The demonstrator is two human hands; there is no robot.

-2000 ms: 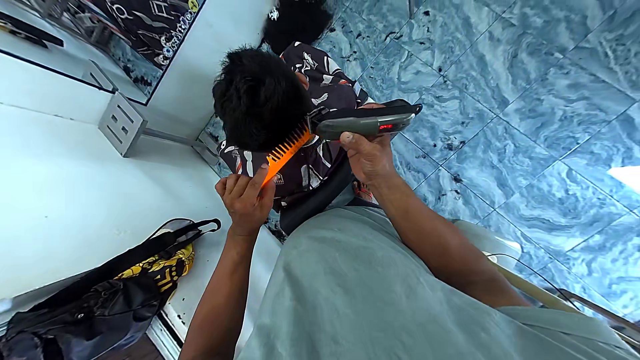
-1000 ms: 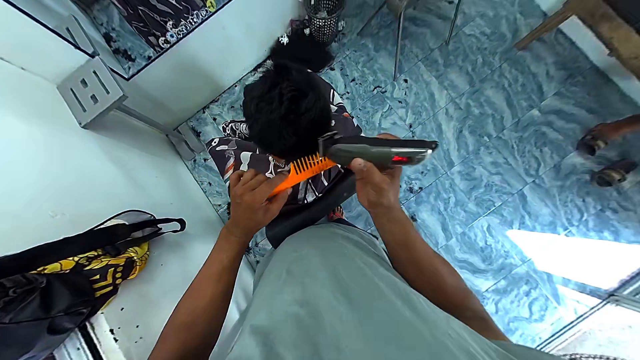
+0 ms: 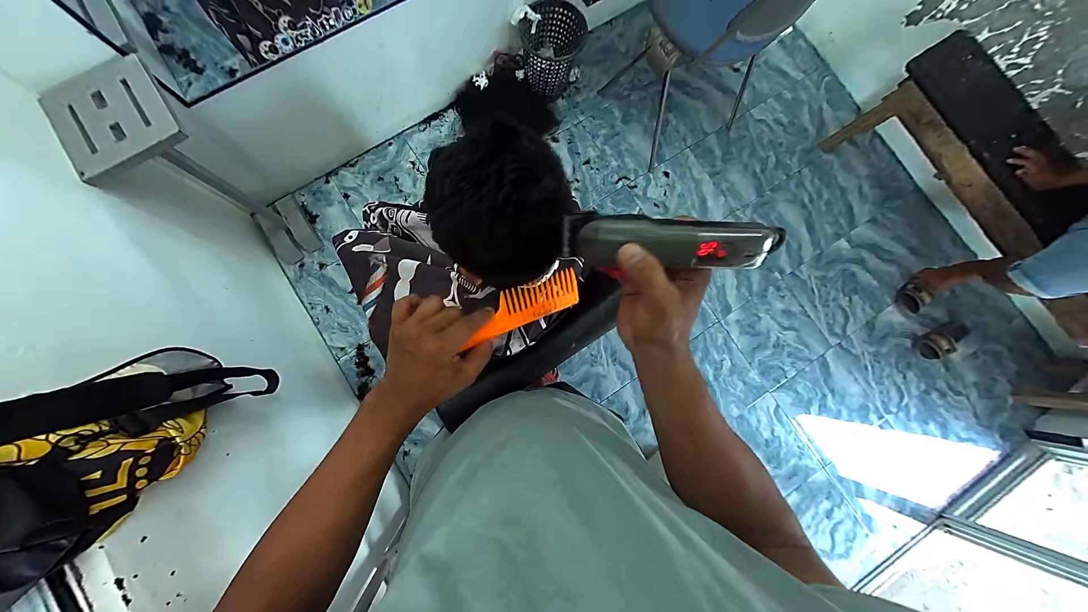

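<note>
An orange comb (image 3: 535,303) is in my left hand (image 3: 433,348), its teeth pointing up near the lower back of a seated person's dark-haired head (image 3: 500,200). My right hand (image 3: 663,297) holds a green hair clipper (image 3: 671,241) with a lit red display, its blade end at the right side of the head. Hair hides whether the blade touches it. A dark patterned barber cape (image 3: 387,263) covers the person's shoulders. Just below the cape, the black chair back (image 3: 531,361) stands between the person and my body.
A mirror (image 3: 280,42) and a grey bracket (image 3: 110,119) are on the left wall, above a black and yellow bag (image 3: 110,459). A mesh basket (image 3: 552,51) and a blue chair (image 3: 722,30) stand beyond. Another person's arm and sandalled feet (image 3: 926,319) are by a wooden bench (image 3: 969,170).
The comb has come away from the clipper's blade end and sits lower, beneath it. The view has shifted, bringing the blue chair and the other person at the bench into sight.
</note>
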